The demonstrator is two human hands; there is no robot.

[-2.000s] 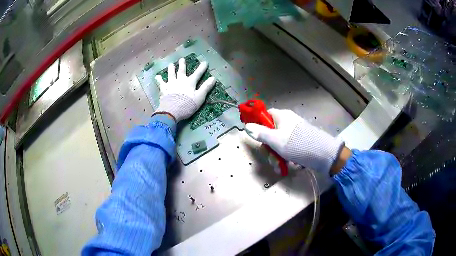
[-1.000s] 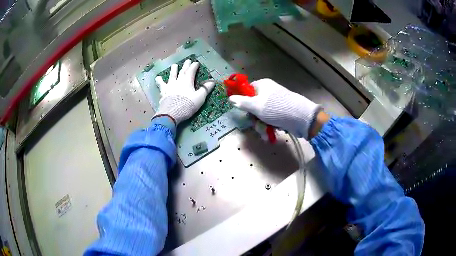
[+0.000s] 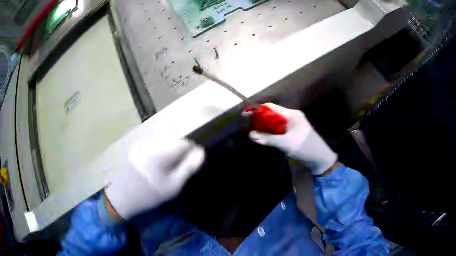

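Note:
My right hand (image 3: 300, 137), in a white knitted glove, is shut on the red air gun (image 3: 270, 120) in front of the machine's white front edge. The gun's thin nozzle points up and left over that edge. My left hand (image 3: 155, 175), also gloved, is blurred near the front edge at lower left. Its fingers look curled, and nothing shows clearly in it. The pale green fixture (image 3: 194, 26) lies on the metal table at the top, cut off by the picture's edge. A strip of the green board panel (image 3: 211, 4) shows on it.
The perforated grey metal table (image 3: 150, 35) fills the top. Its white front edge (image 3: 310, 50) runs diagonally across the view. A pale panel with a label (image 3: 82, 120) stands at the left. A red edge (image 3: 37, 25) shows at upper left. Below the front edge it is dark.
The view has tilted down, moving the fixture to the top. My left hand has left the panel and come back to the front edge. My right hand has brought the air gun back from the panel.

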